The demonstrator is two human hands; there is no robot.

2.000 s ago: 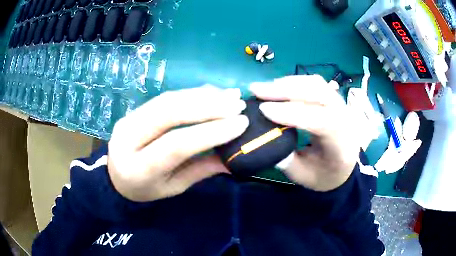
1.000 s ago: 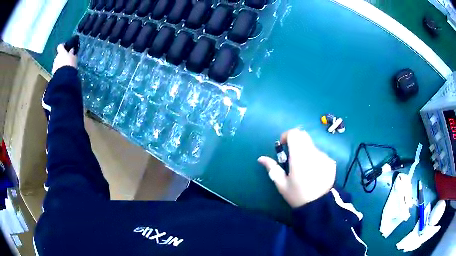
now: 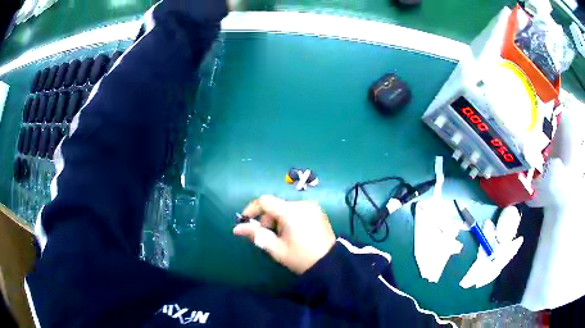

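Note:
My right hand (image 3: pixel 288 232) holds the small metal-tipped plug (image 3: pixel 244 220) of a black charging cable between thumb and fingers, low over the green mat. My left arm reaches up across the tray; only a sliver of my left hand (image 3: pixel 230 5) shows at the top edge, so its hold is hidden. Earbuds (image 3: pixel 301 179), one yellow-orange, lie on the mat just above my right hand. The clear blister tray (image 3: pixel 184 214) at left holds rows of black charging cases (image 3: pixel 62 107), partly hidden by my sleeve. The coiled cable (image 3: pixel 374 225) lies right of my right hand.
A single black case (image 3: pixel 390 94) lies left of the DC power supply (image 3: pixel 478 125), which bears an orange parts bin (image 3: pixel 511 43). White scraps (image 3: pixel 436 243) and a blue-white marker (image 3: pixel 478 234) lie at right. A pale-edged conveyor (image 3: pixel 333 27) crosses behind; a white sleeve (image 3: pixel 557 230) is far right.
My left hand has gone from the tray's far left, where it held a black case, up to the top edge. One case now sits at the row's left end. My right hand still holds the plug.

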